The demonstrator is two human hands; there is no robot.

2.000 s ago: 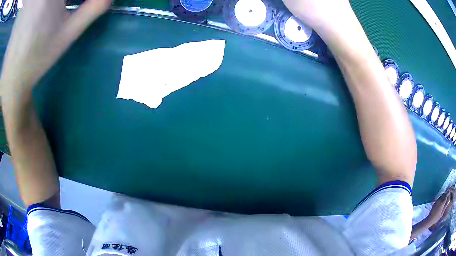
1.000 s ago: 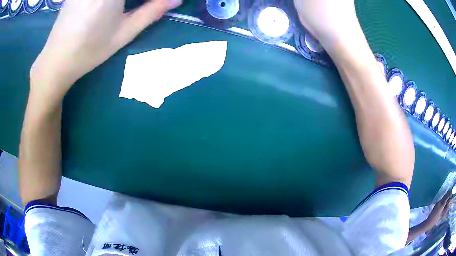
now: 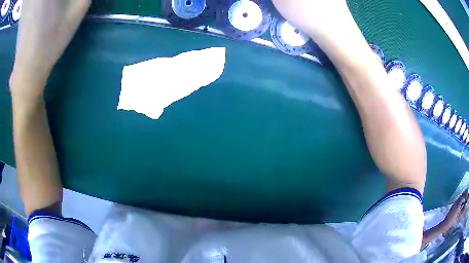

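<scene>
My left hand (image 3: 51,31) is at the upper left over the row line. Its fingers are cut off by the top edge, so I cannot tell what it holds. My right hand (image 3: 313,18) is at the top, right of centre, also cut off at the fingers. It partly covers a round part (image 3: 291,36) with a glaring white centre. Another white-centred round part (image 3: 245,16) stands to its left. A third round part (image 3: 188,6) further left has a bluish-silver centre with a small hole. A white wipe (image 3: 169,79) lies flat on the dark-green worktop (image 3: 221,149).
More round parts (image 3: 428,97) stand in a row curving down the right side, and a few (image 3: 16,10) show at the upper left. A white guide strip (image 3: 447,25) crosses the green belt. Another person's arm (image 3: 446,226) is at the lower right edge.
My left hand has moved left and up, away from the centre. My right hand has shifted slightly left. The near round parts stand further left in the picture than one second ago.
</scene>
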